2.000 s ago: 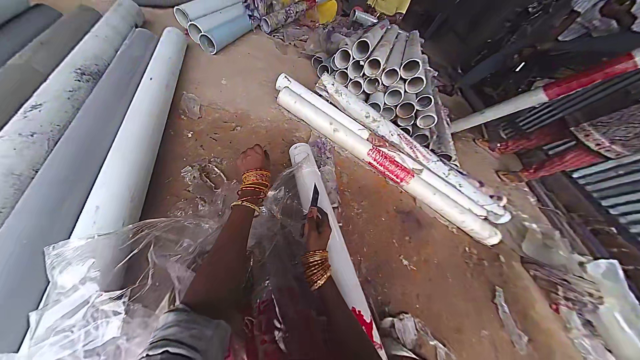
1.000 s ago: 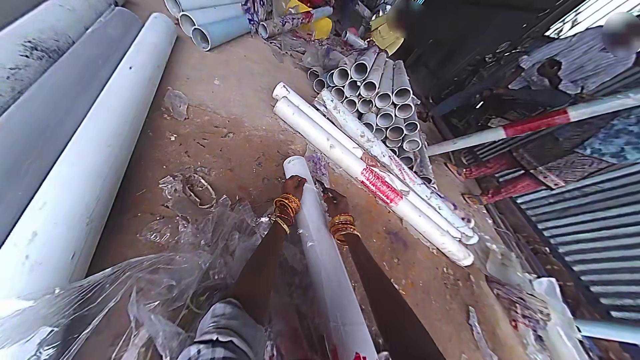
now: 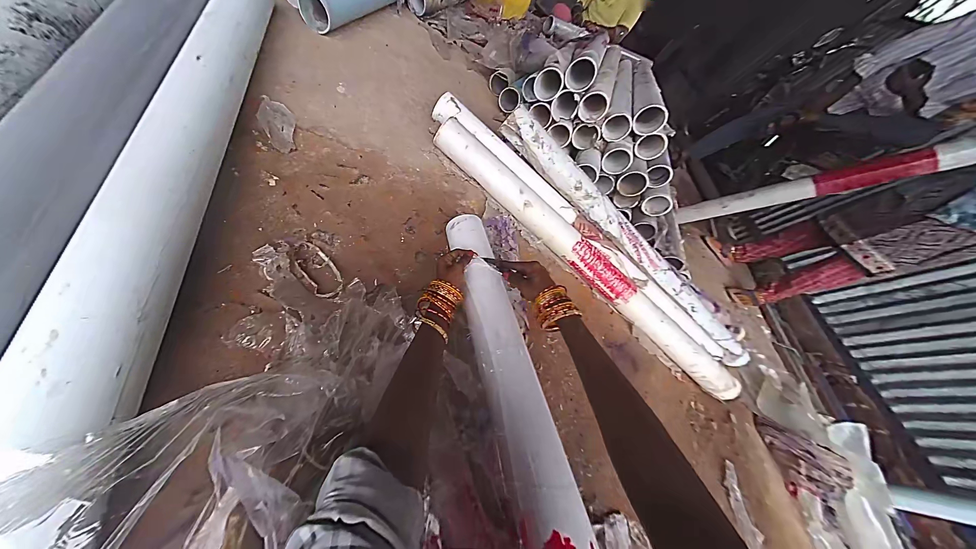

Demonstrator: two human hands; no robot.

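A white plastic pipe with clear film about it runs from the lower middle up to its end between my hands. My left hand has its fingers closed at the pipe's left side near that end, apparently on the film. At the right side, my right hand grips a thin dark tool, likely a knife, lying across the pipe. Clear plastic film spreads loosely left of my left arm. Both wrists carry bangles.
Large grey-white pipes lie at the left. White pipes with red marks rest right of my hands, beside a stack of pipes. A person is at the right, near a red-and-white pole and corrugated metal.
My left hand, apart from the pipe two seconds ago, has come to its left side near the end. My right hand stays at the pipe's right side. The view has shifted.
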